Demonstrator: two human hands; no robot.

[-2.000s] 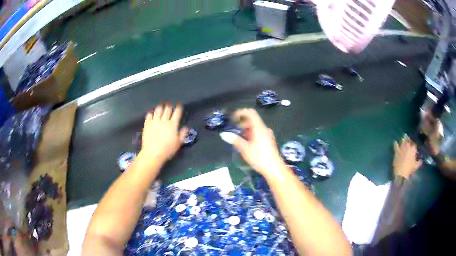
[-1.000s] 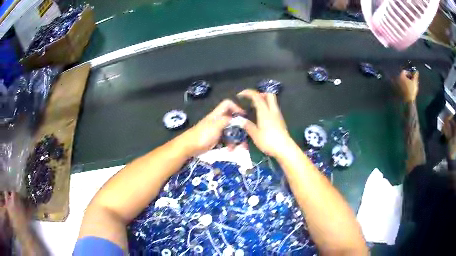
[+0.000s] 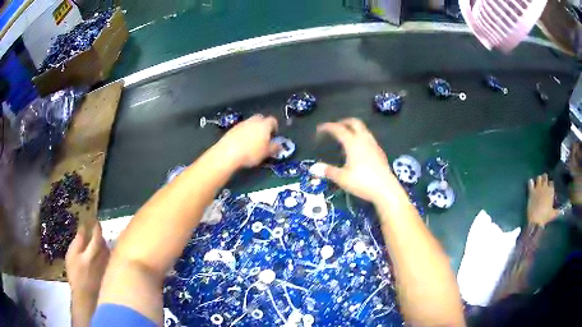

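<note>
My left hand (image 3: 250, 142) is over the near part of the dark belt, its fingers closed on the left edge of a pale round housing (image 3: 284, 148). My right hand (image 3: 362, 165) is to the right of it with thumb and fingers spread apart. Its thumb tip is beside a small white disc (image 3: 317, 169), above a blue circuit board (image 3: 313, 184); contact is unclear. A large heap of blue boards (image 3: 293, 255) with white wires lies between my forearms. Part-built units (image 3: 301, 103) are spaced along the belt.
Pale housings (image 3: 406, 168) lie right of my right hand. A white sheet (image 3: 486, 258) lies further right, near a neighbour's hand (image 3: 541, 199). Small dark parts (image 3: 64, 214) lie on brown cardboard (image 3: 96, 140) at left, near another person's hand (image 3: 86, 252). A pink slatted object (image 3: 502, 20) hangs upper right.
My hands have moved apart from the unit they held together. My left hand is now at a pale housing. Another unit shows on the belt at left. The right neighbour's hand has come back from the belt.
</note>
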